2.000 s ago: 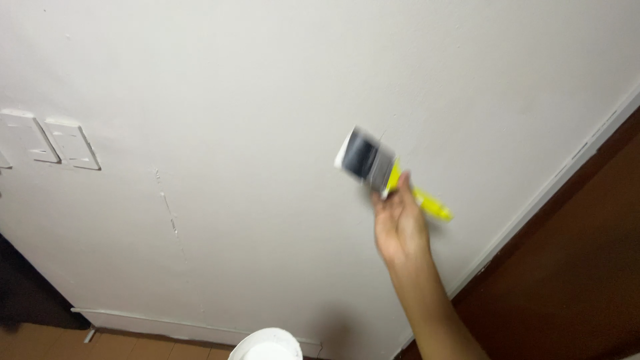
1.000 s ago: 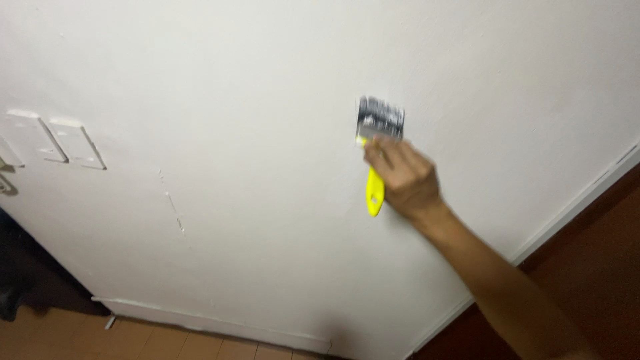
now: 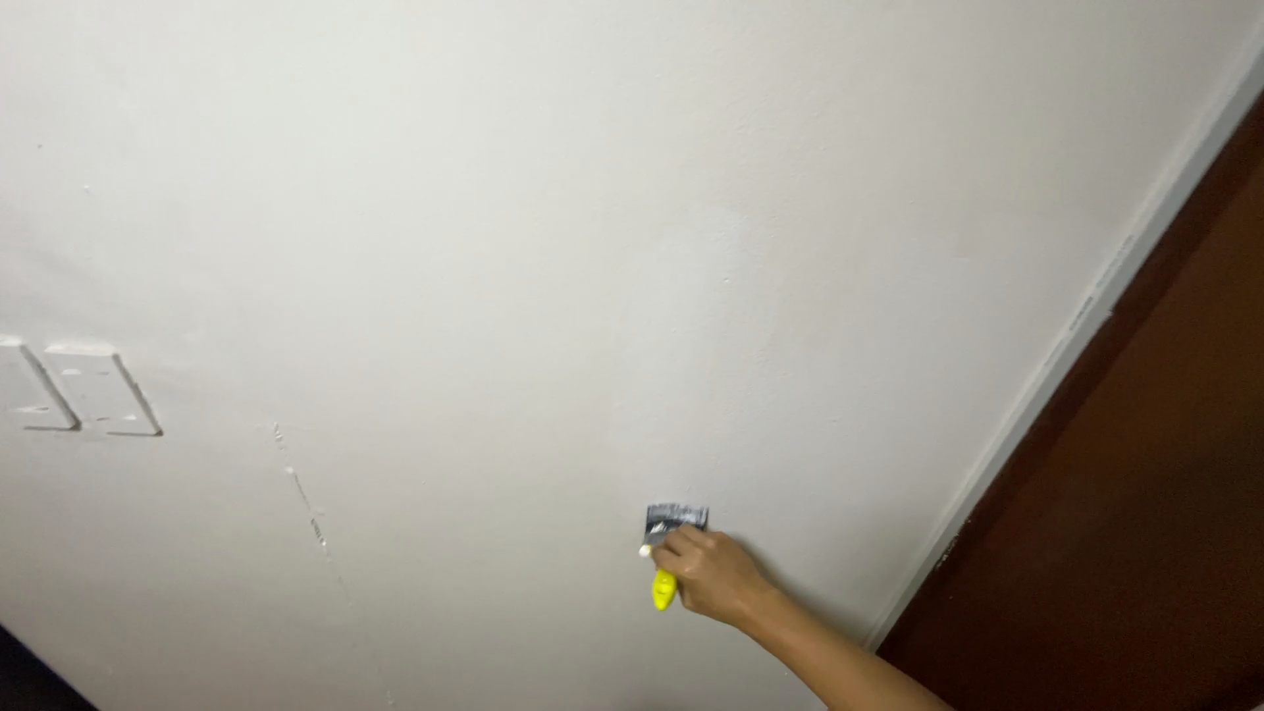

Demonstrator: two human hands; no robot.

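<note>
Low and right of centre, my right hand (image 3: 716, 573) is closed around a paintbrush (image 3: 665, 590) with a yellow handle. Its dark bristles, streaked with white paint, point up the view and lie against the white wall (image 3: 444, 296). Fingers hide part of the brush between bristles and handle. A slightly brighter, wet-looking patch of wall runs above the bristles. My left hand is out of the frame.
Two white switch or outlet plates (image 3: 104, 390) are on the wall at the left. Below and right of them runs a broken crack (image 3: 304, 489). At the right, white trim (image 3: 1047, 370) borders a dark brown wooden surface (image 3: 1116, 494). A dark area fills the lower left corner.
My right hand has moved the brush down along the wall since one second ago. The white container at the bottom two seconds ago is out of view, as the view has shifted.
</note>
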